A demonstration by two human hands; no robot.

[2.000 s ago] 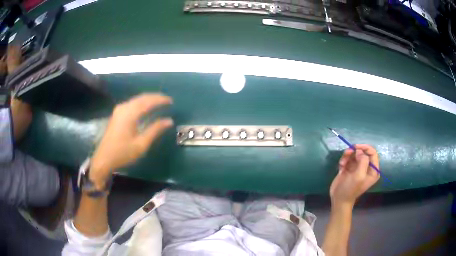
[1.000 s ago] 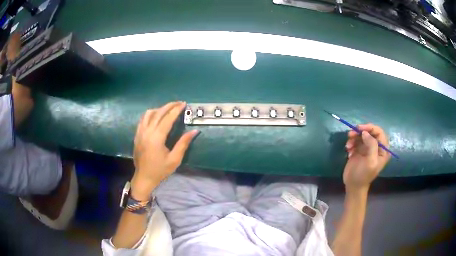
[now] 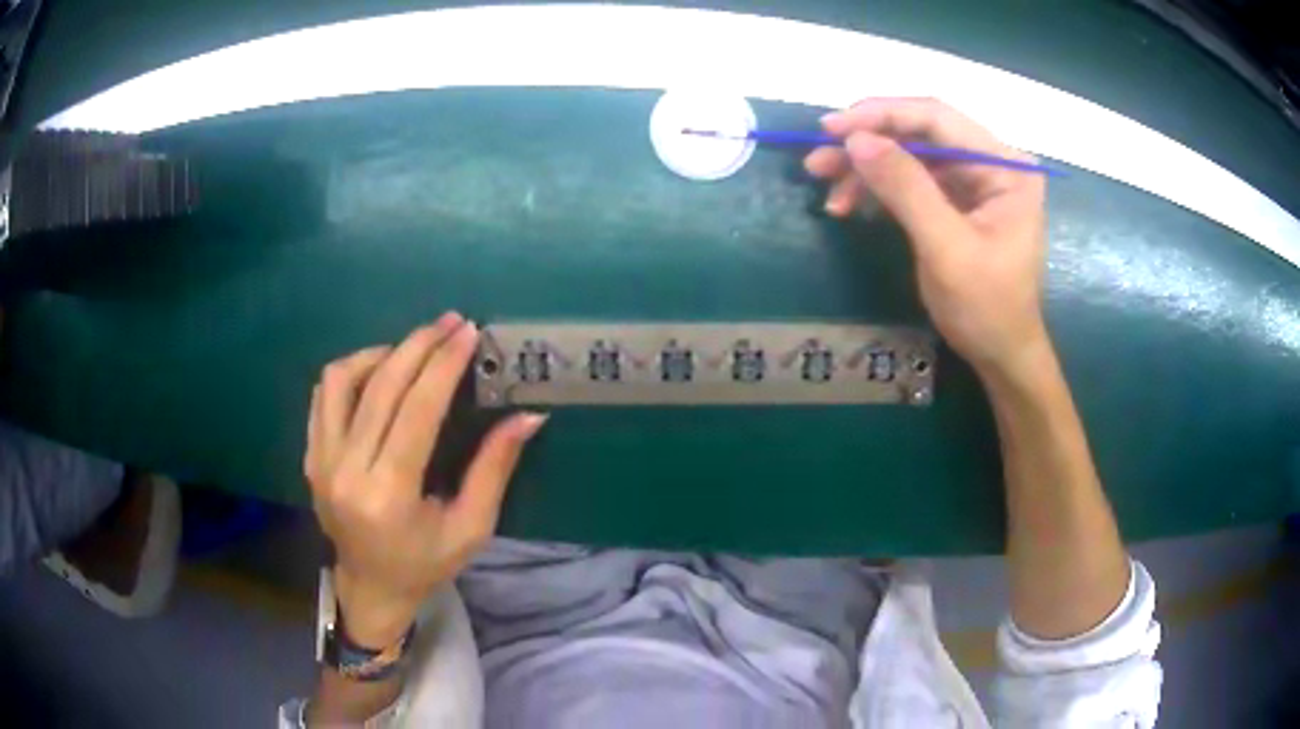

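A long grey metal bar (image 3: 710,385) with several dark seats in a row and a hole near each end lies flat on the green bench. My left hand (image 3: 399,456) holds the bar's left end, fingertips at its upper corner and thumb at the lower edge. My right hand (image 3: 955,214) holds a thin blue brush (image 3: 798,138) like a pen, above and right of the bar. The brush tip is over a round white dish (image 3: 703,154) beside the white stripe; whether it touches the dish's contents cannot be told.
A dark ribbed stack of bars (image 3: 107,185) stands at the far left of the bench. The white stripe (image 3: 471,50) curves across behind the dish. Another person's leg and pale shoe (image 3: 136,548) show at the lower left, over a grey floor with yellow lines.
My right hand has moved up and left with the brush, to the dish. My left hand has come in to the bar's left end. The view has shifted and the far-side metal parts have left it.
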